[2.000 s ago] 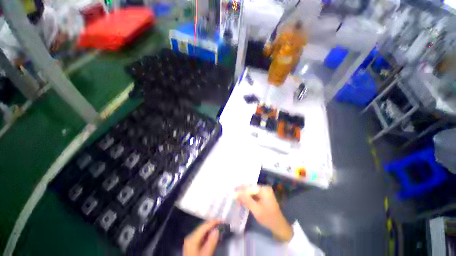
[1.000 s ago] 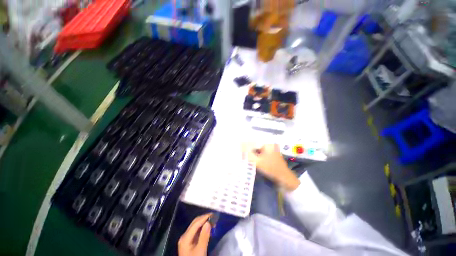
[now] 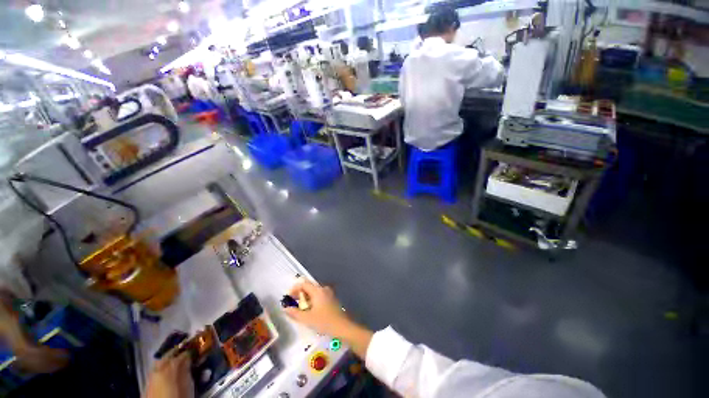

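Observation:
My right hand (image 3: 323,309) is over the right side of the machine's white bed (image 3: 272,272). Its fingertips pinch a small dark piece (image 3: 289,301) with a short pale yellow piece beside it. My left hand (image 3: 169,378) is at the lower left, its fingertips at the left edge of the orange-and-black fixture (image 3: 247,342). A dark block (image 3: 169,343) lies just above those fingertips; whether the hand grips anything is unclear. The fixture's right nest block has a black top part and an orange frame.
The gold machine head (image 3: 132,272) hangs behind the fixture. A shiny metal fitting (image 3: 235,253) is on the bed. Red (image 3: 318,361) and green (image 3: 335,343) buttons are at the front edge. Another person's arm (image 3: 31,350) is at far left. A person in white (image 3: 435,93) sits on a blue stool.
The view has swung right and up, so the black trays and white sheet are out of view. My right hand has moved from the sheet to the bed, my left hand to the fixture.

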